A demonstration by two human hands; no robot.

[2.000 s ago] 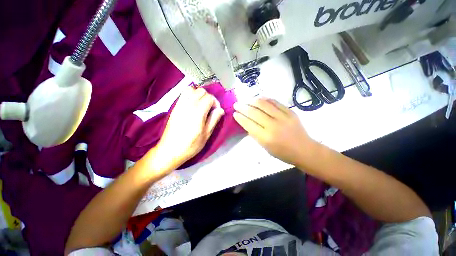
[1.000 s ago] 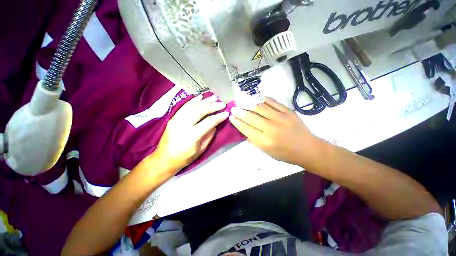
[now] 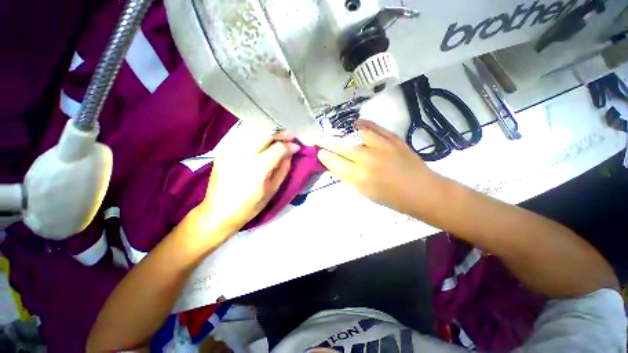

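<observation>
A maroon garment piece (image 3: 288,189) lies on the white table under the head of the off-white sewing machine (image 3: 248,62). Its edge runs up to the brightly lit presser foot area, where the needle is hard to make out. My left hand (image 3: 246,169) presses on the cloth just left of the needle area, fingers bent and gripping a fold. My right hand (image 3: 375,165) is right of it, its fingertips pinching the cloth edge close to the needle. The fingertips of both hands nearly meet. A white band (image 3: 197,163) shows left of my left hand.
Black-handled scissors (image 3: 451,120), a slim silver tool (image 3: 494,103) and a brown stick (image 3: 497,73) lie right of the needle. A white lamp (image 3: 67,183) stands at left over heaped maroon garments (image 3: 48,296). More maroon cloth (image 3: 482,296) hangs below the table at right.
Less cloth lies between my hands and the table's front edge, and a small dark spot on the bed is now uncovered. My left hand has bunched the cloth more. The view has shifted slightly.
</observation>
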